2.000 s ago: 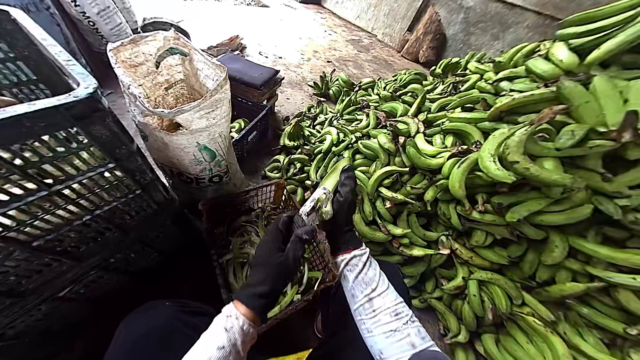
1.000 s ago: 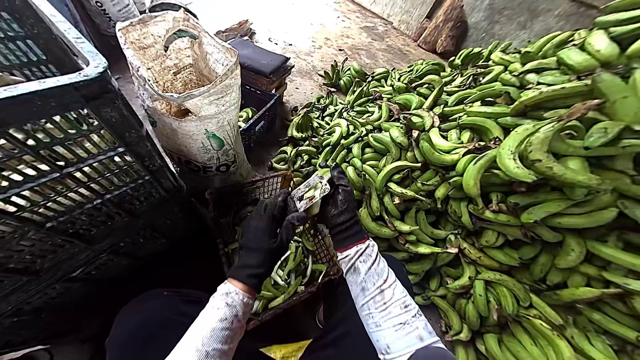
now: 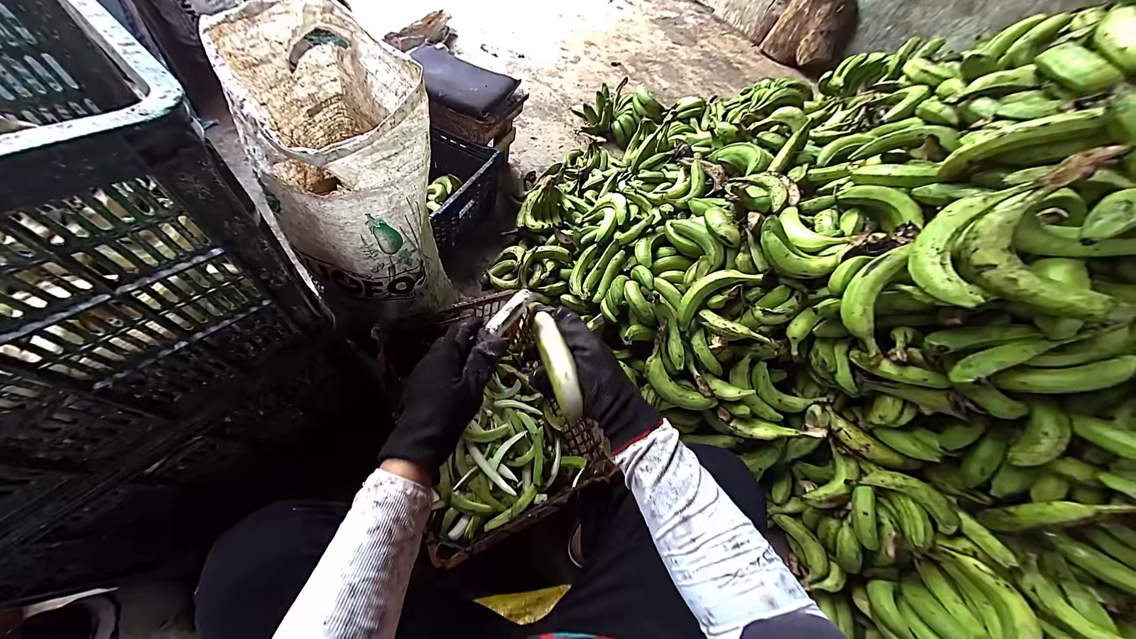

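Note:
My left hand (image 3: 445, 386), in a black glove, grips a light-coloured hand tool (image 3: 508, 313), perhaps a peeler or knife; its blade is unclear. My right hand (image 3: 599, 373), gloved too, is closed around a partly peeled green plantain (image 3: 558, 366), whose pale flesh shows along one side. Both hands are over a plastic crate (image 3: 530, 517) of green peel strips (image 3: 497, 461), and the tool's end lies near the top of the fruit. Close by on the right rises a large heap of green plantains (image 3: 799, 240). The right fingertips are mostly hidden behind the fruit.
Stacked dark crates (image 3: 169, 293) holding pale pieces stand at left. A worn woven sack (image 3: 355, 204) is beyond the peel crate, beside a dark blue crate (image 3: 470, 195) and a dark padded seat (image 3: 466, 82). Pieces of wood (image 3: 803, 31) lie at the back.
The tool and fruit were close together between my hands a second ago; now they are apart, and the fruit is turned with its peeled side showing.

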